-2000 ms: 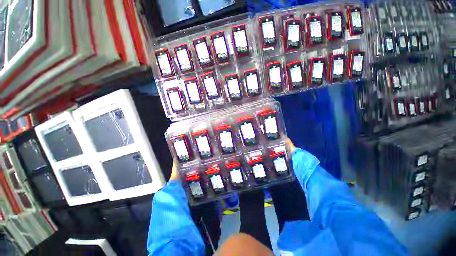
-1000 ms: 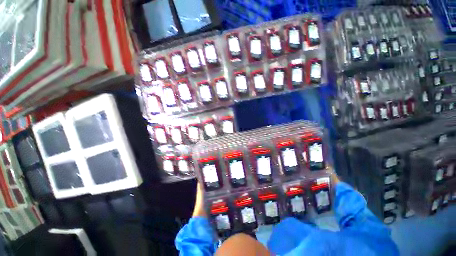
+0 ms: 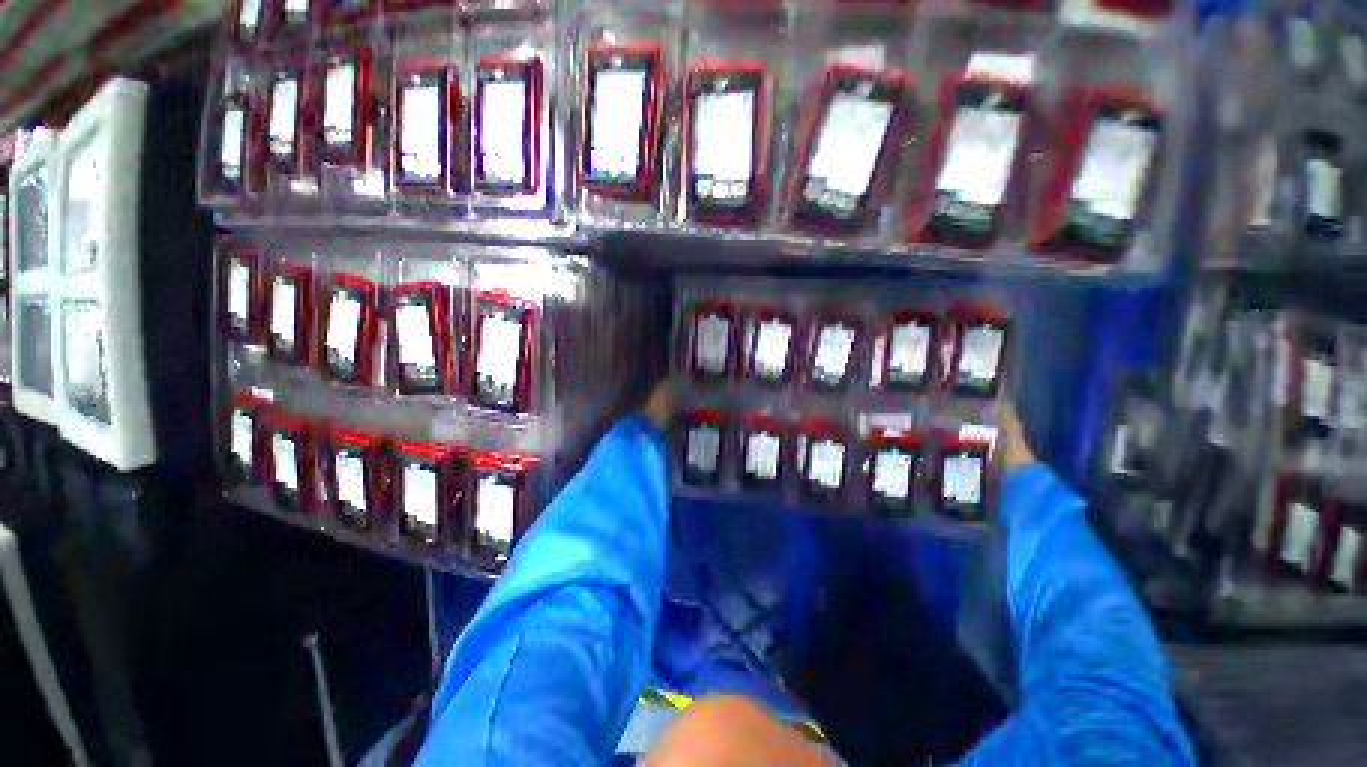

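Note:
A clear blister tray [image 3: 862,406] with two rows of handset units, dark with red edges and white faces, is between my hands, lower than the tops of the neighbouring tray stacks. My left hand [image 3: 660,402] holds its left edge and my right hand [image 3: 1015,438] holds its right edge. Both hands are small in the picture and their fingers are mostly hidden. I cannot tell whether the tray rests on something.
A stack of filled trays [image 3: 382,393] stands directly left of the held tray. More filled trays [image 3: 885,240] stand along the far side. White foam trays [image 3: 128,277] lie at the far left. Blurred tray stacks [image 3: 1274,435] stand at the right.
My hands have carried the tray forward and down, into the space right of the near-left stack. The view has moved closer over the stacks.

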